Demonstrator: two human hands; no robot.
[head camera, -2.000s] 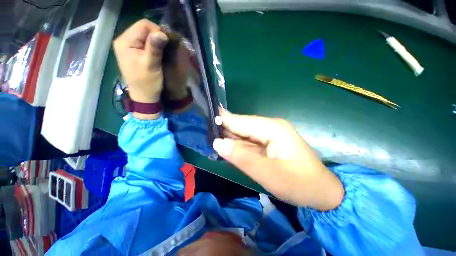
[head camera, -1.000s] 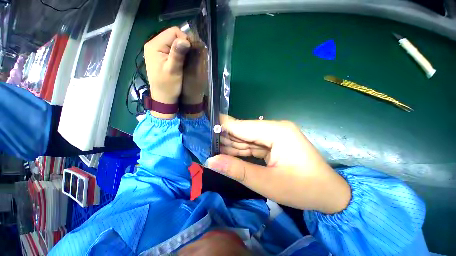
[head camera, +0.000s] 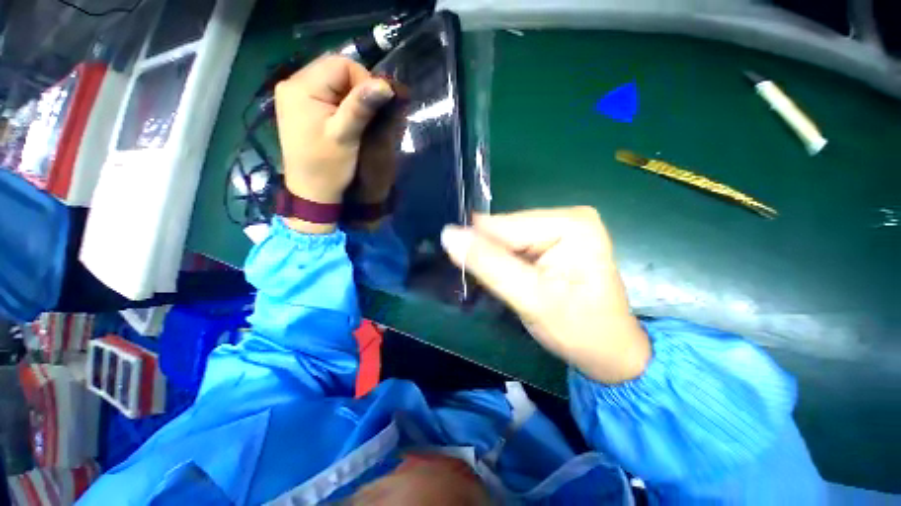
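A dark glossy tablet is tilted up on its edge over the green mat. Its screen side faces left and reflects my left arm. Clear film shows along its right side. My left hand is closed in a fist close against the screen side; whether it grips the tablet or film is hidden by the fingers. My right hand pinches the tablet's near right edge between thumb and fingers, slightly blurred.
On the green mat lie a blue triangular pick, gold tweezers and a white tube. Black cable and a silver-black cylinder lie beyond my left hand. White foam trays stand at left.
The tablet has turned from nearly edge-on so more of its screen side shows. My right hand has moved up along its near edge. The silver-black cylinder is more visible.
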